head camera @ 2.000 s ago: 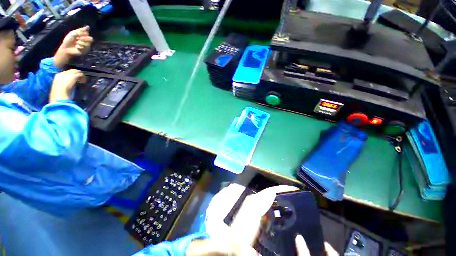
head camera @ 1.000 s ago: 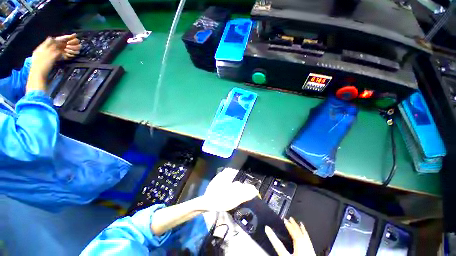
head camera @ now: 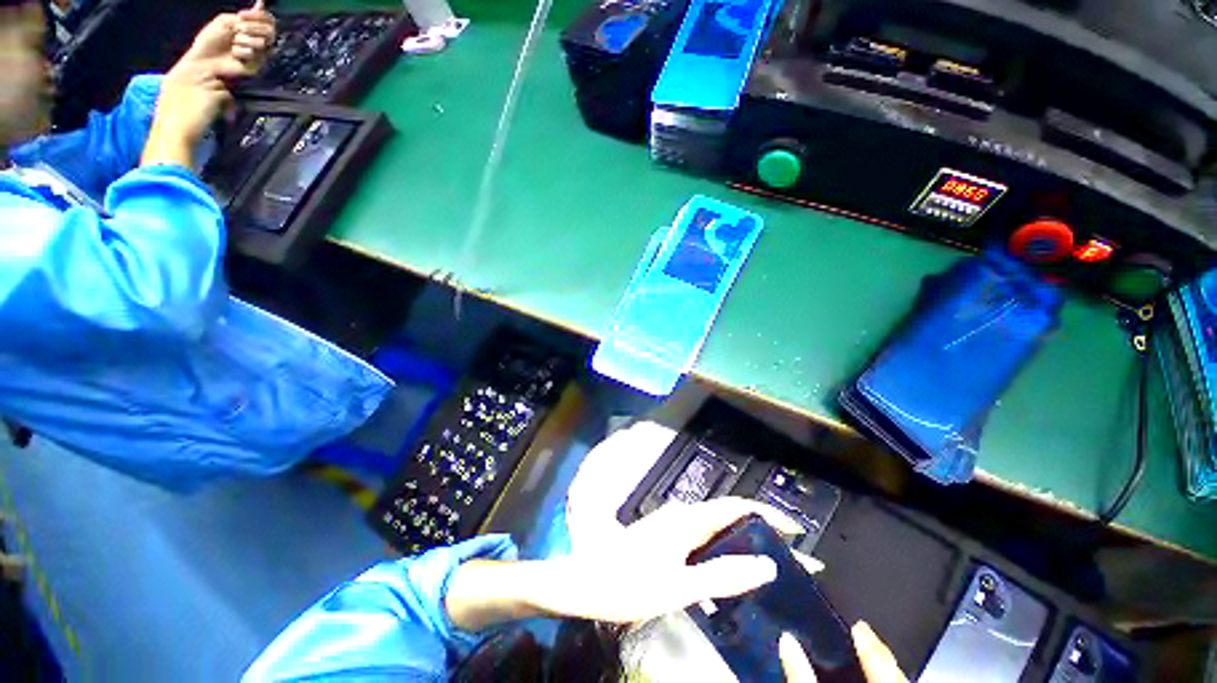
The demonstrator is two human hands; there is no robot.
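A dark, glossy phone-shaped slab (head camera: 771, 607) is held at the bottom centre, tilted; whether it is a whole phone or a cover, I cannot tell. My left hand (head camera: 654, 560) comes from a light-blue sleeve and lays its fingers over the slab's upper end. My right hand (head camera: 838, 656) is cut off by the bottom edge; its fingertips rest on the slab's lower part. Behind it lies a black phone tray (head camera: 888, 567). Pale smartphones (head camera: 988, 634) lie in its right pockets, and smaller detailed parts show in its left end.
The green bench (head camera: 534, 247) holds light-blue film sheets (head camera: 694, 287), a dark-blue pile (head camera: 954, 360) and a black press (head camera: 868, 174) with green button, red display and red button. A small-parts tray (head camera: 474, 447) is below the bench. Another person's blue sleeve (head camera: 120, 294) is at left.
The view has shifted, so the bench things sit differently. The slab's round camera area, seen before, no longer shows. My left fingers now lie across the slab's upper end.
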